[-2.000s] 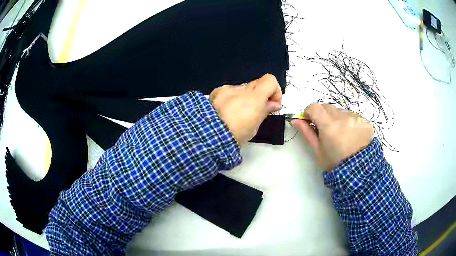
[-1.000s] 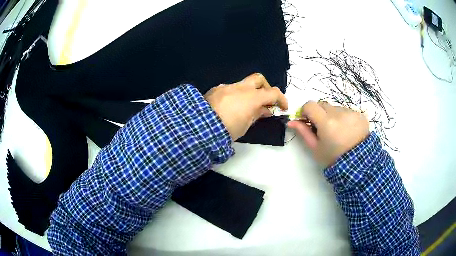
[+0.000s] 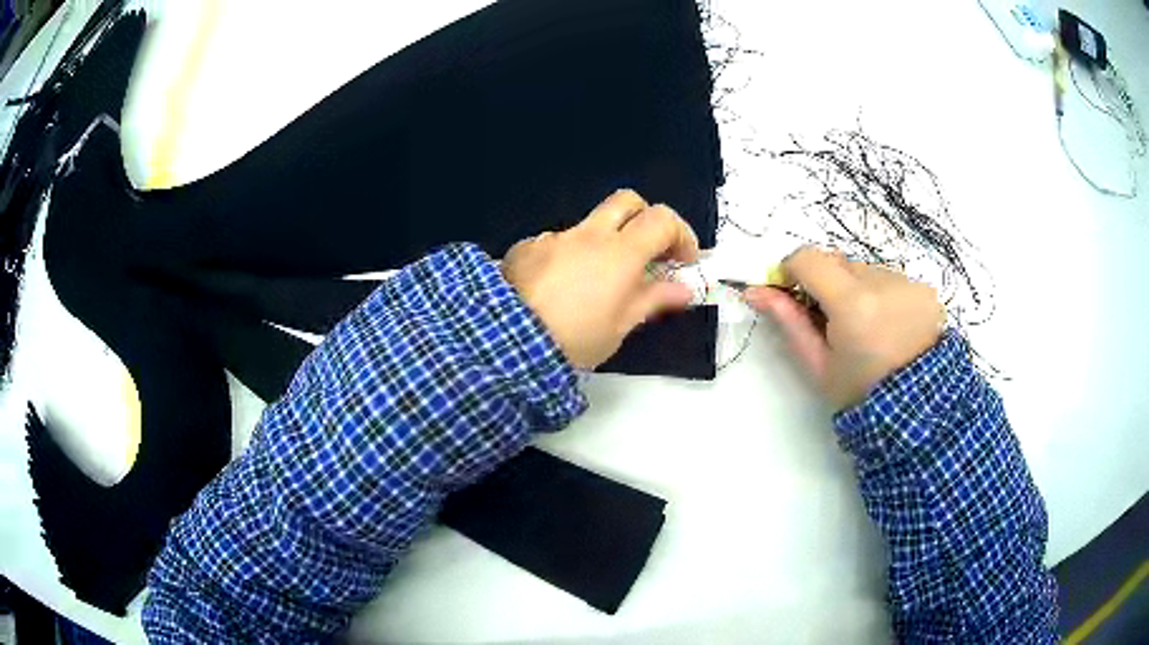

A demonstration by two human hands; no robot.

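Note:
A black fabric strip (image 3: 672, 347) lies with its squared end beneath my left hand (image 3: 602, 276). My left hand is blurred, its thumb and fingers bent at the strip's upper edge; whether it grips anything is hidden. My right hand (image 3: 862, 318) holds the thread snips (image 3: 777, 276), mostly hidden by the fingers, with the dark tip pointing left just off the strip end. A thin thread tail curves beside that end. The large fanned stack of black strips (image 3: 529, 139) lies behind, with thread tails (image 3: 731, 76) along its right edge.
A tangled pile of cut thread waste (image 3: 901, 208) lies right of the stack. Another black strip (image 3: 567, 523) lies nearer me. A black adapter (image 3: 1081, 39) with a thin cable is at upper right. A dark shaggy bundle (image 3: 38, 164) is at the far left of the white table (image 3: 781, 542).
My left hand has moved slightly left, away from the strip end, its fingers parted from the snips. My right hand with the snips has drawn slightly right, and the dark tip now shows.

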